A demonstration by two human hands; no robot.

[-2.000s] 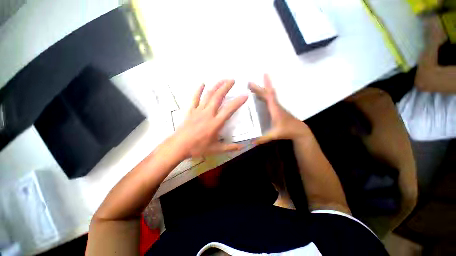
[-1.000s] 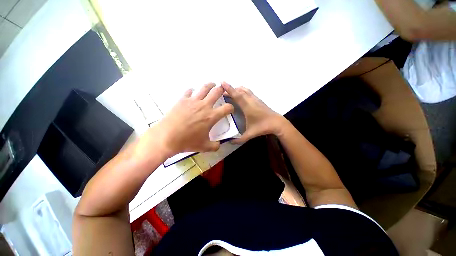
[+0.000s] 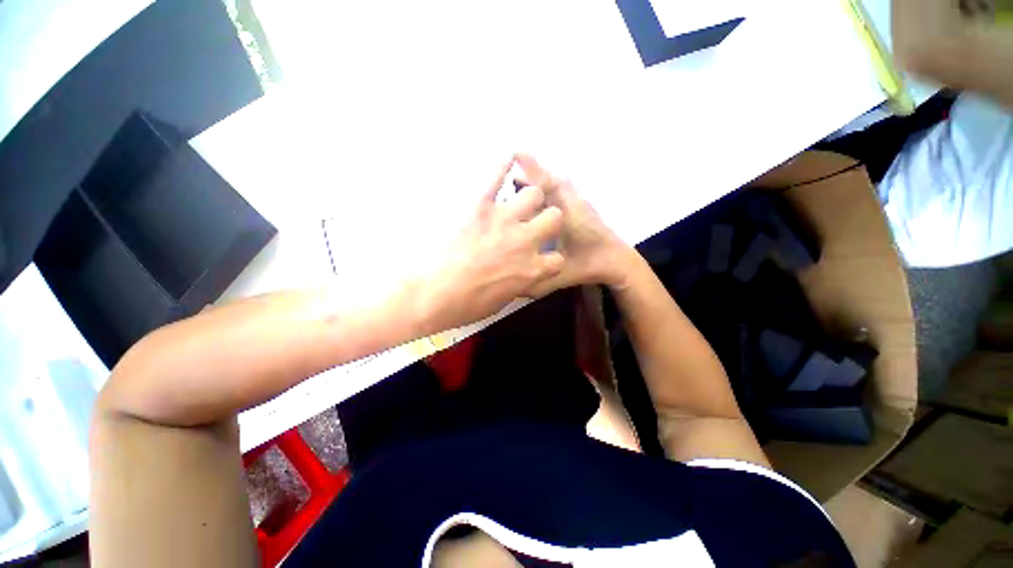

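Note:
My left hand (image 3: 500, 250) and my right hand (image 3: 578, 235) are together over the table's front edge, at the middle of the view. They close around a small box with a white face (image 3: 511, 183). Only a small part of the box shows between the fingers; the rest is hidden by the hands. A dark-sided box with a white top (image 3: 680, 42) stands on the white table at the top right.
Open black box parts (image 3: 167, 222) lie at the left on a black mat (image 3: 167, 56). White trays (image 3: 44, 422) are at the far left. A carton of black parts (image 3: 889, 333) is at the right, beside another person's arm. A red stool (image 3: 300, 477) is below the table.
The hands first spread over a white piece on the table, then closed around the box, and now hold it tightly with more of it covered. The view has shifted.

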